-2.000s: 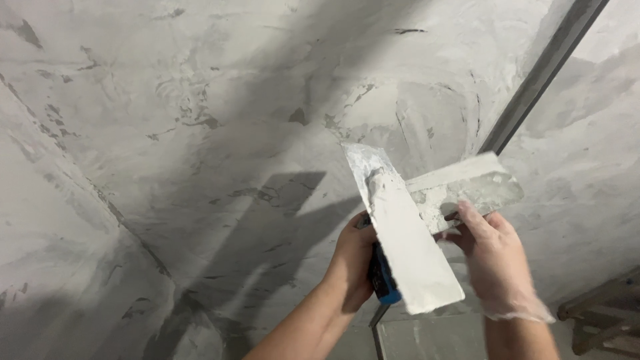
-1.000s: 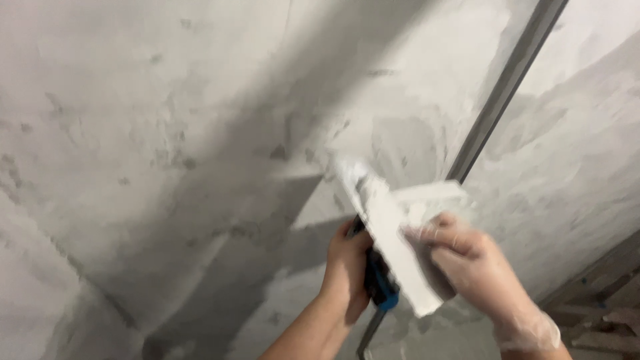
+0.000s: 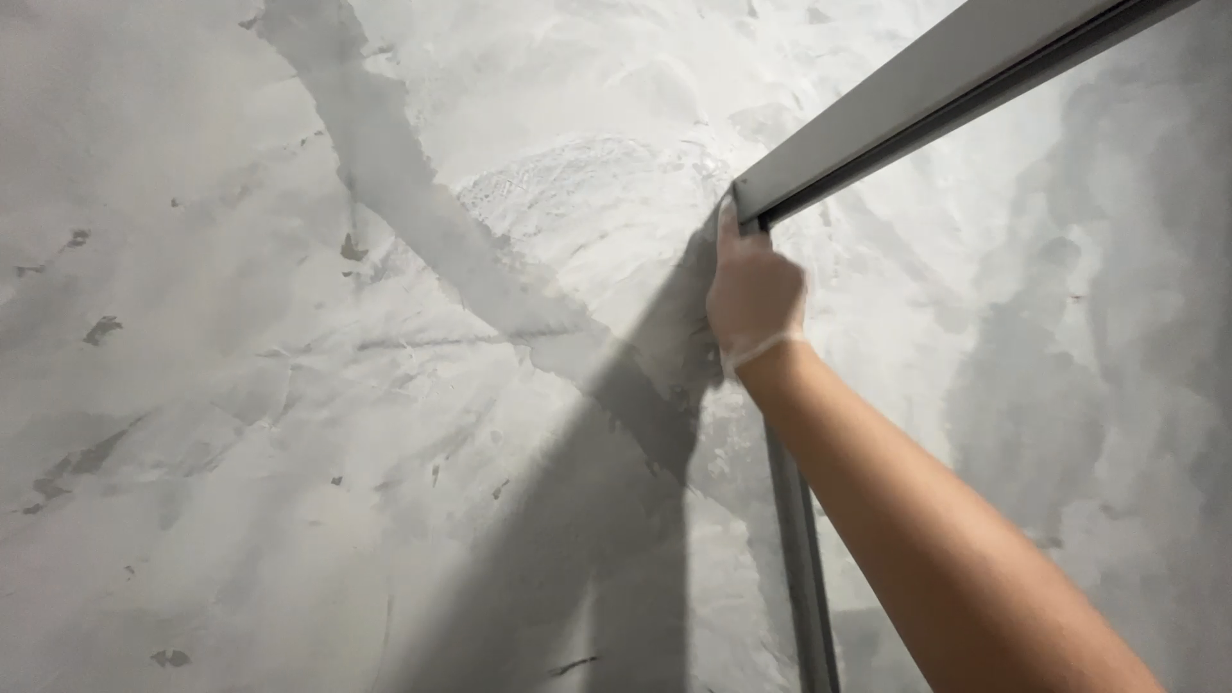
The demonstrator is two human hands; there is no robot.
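My right hand point(image 3: 756, 294), in a thin translucent glove, is at the corner where a grey metal frame rail point(image 3: 866, 111) meets a narrower upright bar point(image 3: 799, 568). One finger points up along the wall at the rail's lower end; the other fingers look curled, and whether they grip the frame is hidden. The hand covers the top of the upright bar. Around the corner, the grey wall point(image 3: 241, 404) bears uneven pale plaster, with a rough ridged patch point(image 3: 597, 192) to the left of the rail's end. My left hand and the two putty knives are out of view.
A darker bare strip point(image 3: 404, 212) runs diagonally down the plastered wall toward the hand. Small chips and dark marks dot the wall at the left. The rail slants up to the right across the view, and a broad shadow point(image 3: 577, 500) falls below its end.
Both hands held putty knives with white filler earlier; now only the right hand shows, at the frame's corner, and the knives are out of sight. The view has moved much closer to the wall.
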